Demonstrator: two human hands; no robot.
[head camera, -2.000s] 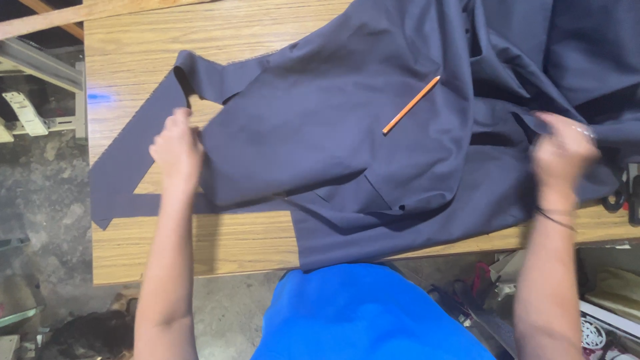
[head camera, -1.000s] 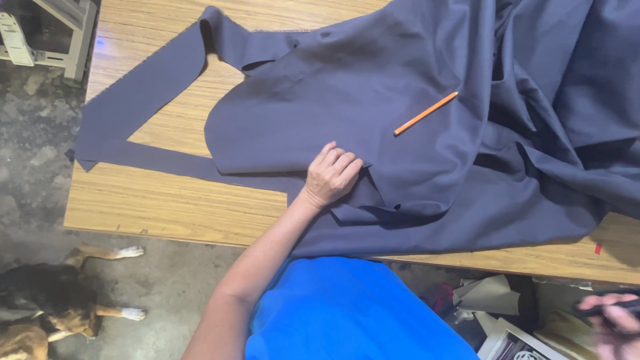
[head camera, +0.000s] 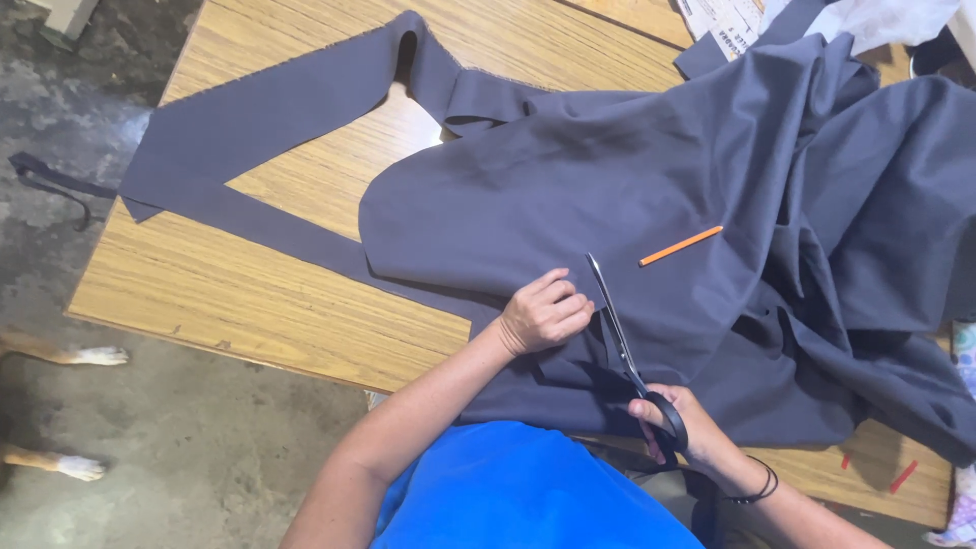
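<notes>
Dark blue-grey fabric (head camera: 488, 206) lies in folds over a wooden table, with a cut strip (head camera: 274, 137) looping out to the left. Near the lower middle of the cloth, my left hand (head camera: 547, 314) pinches the fabric's edge between curled fingers. My right hand (head camera: 671, 423) holds scissors (head camera: 619, 335) by their black handles. The blades point up and away over the cloth, just right of my left hand, and look nearly closed; the lower blade is partly hard to make out. An orange pencil (head camera: 681, 245) rests on the fabric to the right of the blade tips.
The wood-grain table (head camera: 305, 328) has its front edge near my body. Printed paper (head camera: 720, 23) and white plastic (head camera: 888, 23) lie at the back right. Red scraps (head camera: 903, 476) are at the lower right. A dog's paws (head camera: 80, 467) show on the floor at left.
My right hand has come from the lower right edge of the view to the cloth, bringing the scissors. My left hand, at the strip two seconds ago, is now at the fabric's lower middle.
</notes>
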